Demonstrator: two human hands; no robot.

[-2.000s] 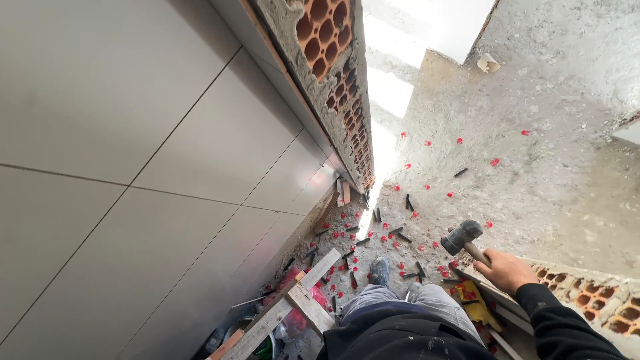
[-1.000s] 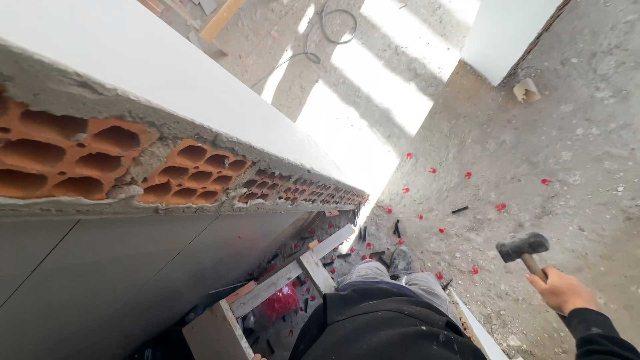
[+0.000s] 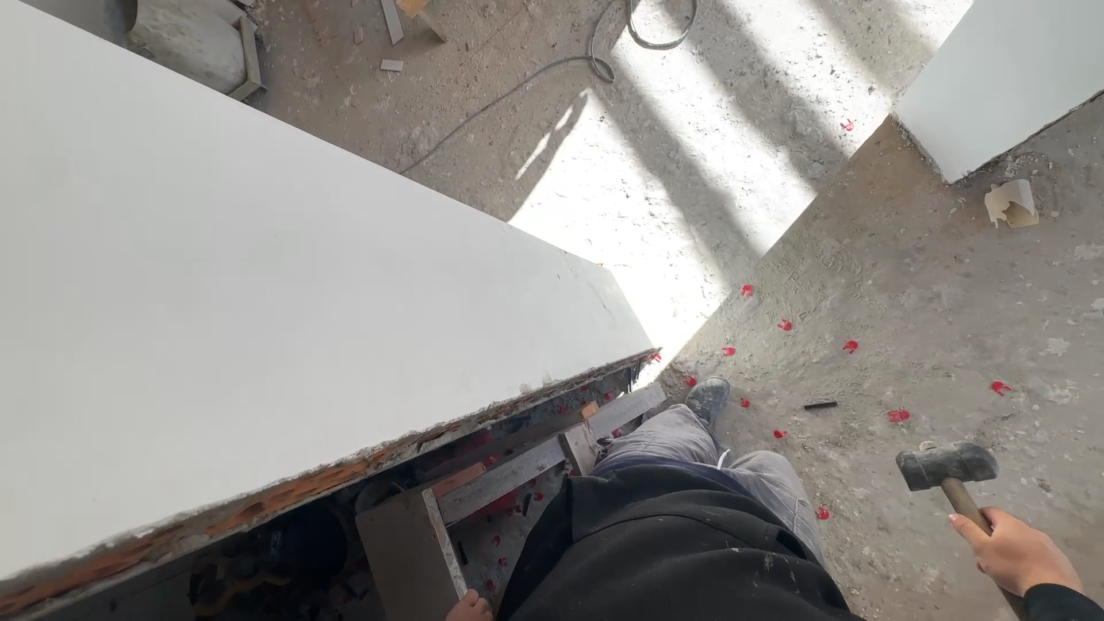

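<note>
My right hand (image 3: 1022,548) is closed round the wooden handle of a club hammer (image 3: 947,467), its dark head pointing up and away over the concrete floor, at the lower right. At the bottom edge, my left hand (image 3: 470,607) shows only in part, its fingers at the edge of a grey board (image 3: 405,552) beside a wooden frame (image 3: 504,479). Whether those fingers grip the board or just rest on it is not plain. A white plastered wall (image 3: 285,285) with a broken hollow-brick edge (image 3: 302,492) runs along my left side.
Red plastic clips (image 3: 899,416) and a black strip (image 3: 820,404) lie scattered on the floor. A cable (image 3: 517,84) curls beyond the wall. At the upper right stands a white wall end (image 3: 992,95), with a torn cardboard piece (image 3: 1012,204) near it. A bucket-like container (image 3: 191,47) is at the upper left.
The view has swung strongly from the tiled wall face to the far side of the wall. My left hand's fingers now show at the bottom edge. The hammer stays in my right hand.
</note>
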